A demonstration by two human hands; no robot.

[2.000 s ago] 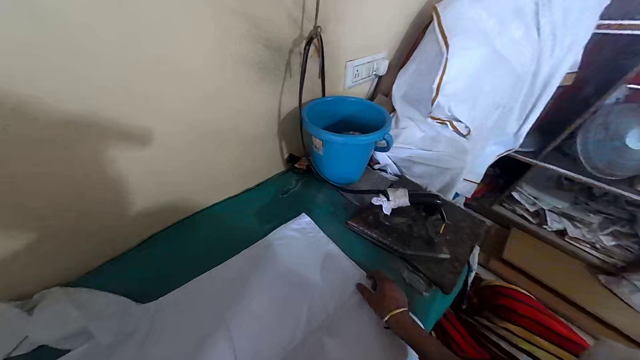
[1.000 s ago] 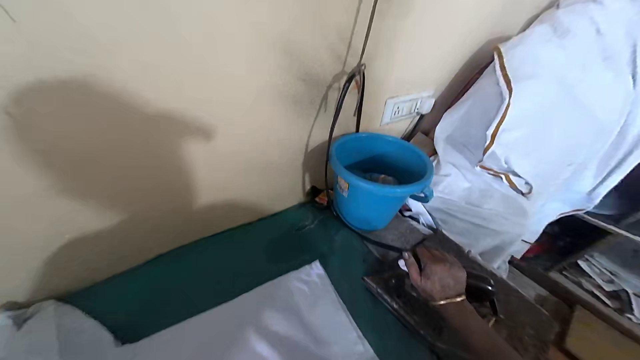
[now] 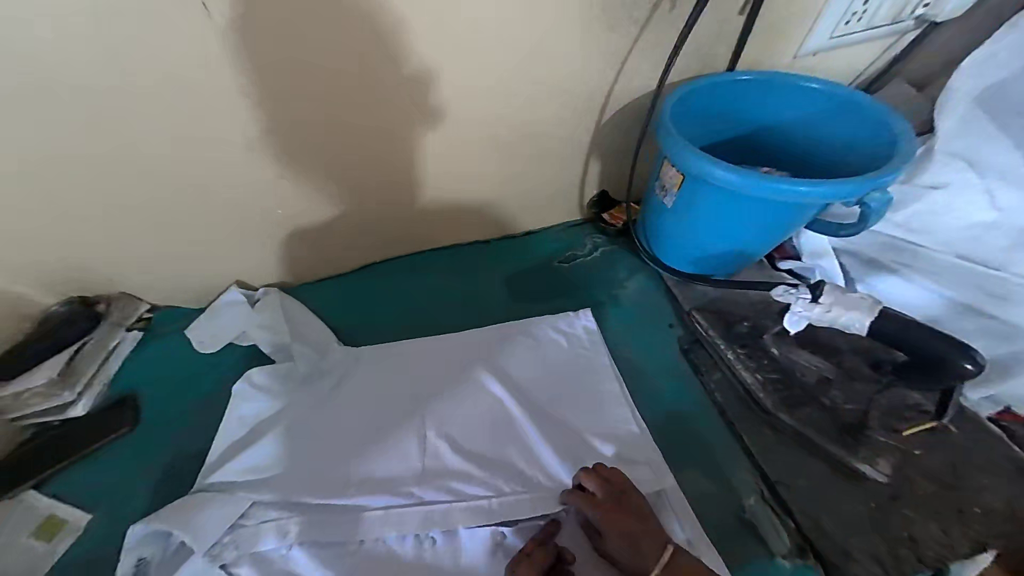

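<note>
A white cloth garment, a shirt by its button strip (image 3: 448, 416), lies spread on a green-covered table (image 3: 480, 272). My right hand (image 3: 616, 512), with a bangle on the wrist, pinches the edge of the garment's front strip near its lower right. Close beside it at the bottom edge, my left hand (image 3: 544, 554) touches the cloth just below the strip; part of it is cut off by the frame. To the right, an electric iron (image 3: 912, 344) with white wrapping at its handle and a black cord rests on a dark board (image 3: 896, 496).
A blue plastic bucket (image 3: 720, 216) stands behind the iron against the wall. White cloth (image 3: 960, 232) hangs at the right, below a wall socket panel (image 3: 864, 20). Folded papers (image 3: 80, 372) and a dark flat object (image 3: 72, 440) lie at the left.
My right hand was at the iron a second ago; now it is off it and on the garment. My left hand has come into view. The view has swung left and down.
</note>
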